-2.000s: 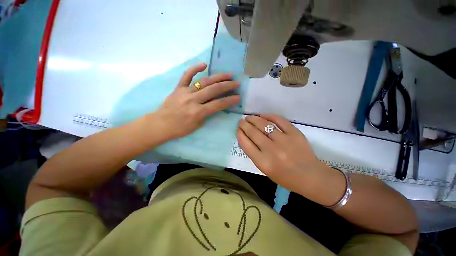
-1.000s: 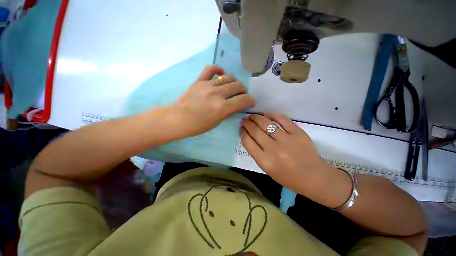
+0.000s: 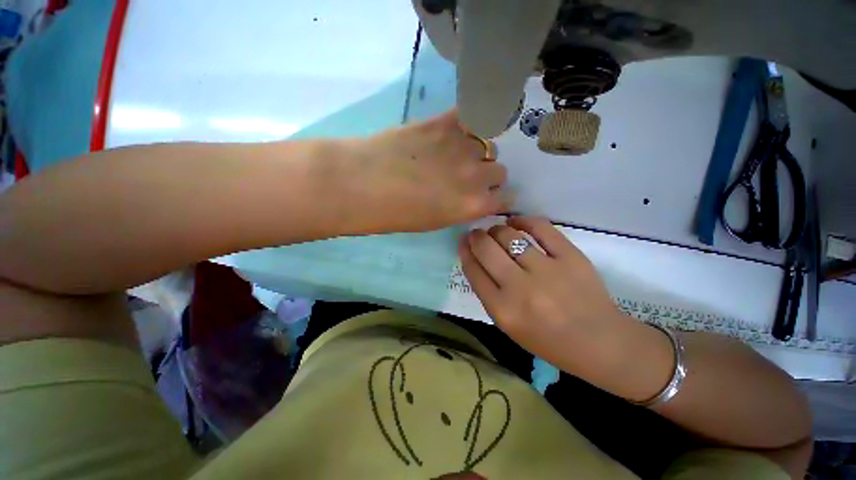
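Observation:
The sheer aqua cut piece [image 3: 375, 272] lies flat on the white table, under both hands and beside the machine head [image 3: 497, 66]. My left hand [image 3: 432, 173] is curled, its fingertips together at the piece's right edge, just below the head. My right hand [image 3: 535, 272] is palm down by the table's front edge, its fingertips touching the piece's edge close to my left fingertips. Whether its fingers grip the cloth is hidden. The needle and presser foot are hidden behind the head.
A ribbed tan knob [image 3: 570, 131] hangs under the head. A blue strip [image 3: 730, 155], black-handled scissors [image 3: 765, 178] and slim dark snips or tweezers [image 3: 813, 262] lie at right. A red-rimmed tray [image 3: 106, 84] with aqua pieces [image 3: 58, 84] is at left. A printed ruler scale [image 3: 713, 319] runs along the front edge.
My left hand has moved right and its spread fingers have curled in at the cloth's edge. My left forearm now lies flatter across the table. My right hand has hardly moved.

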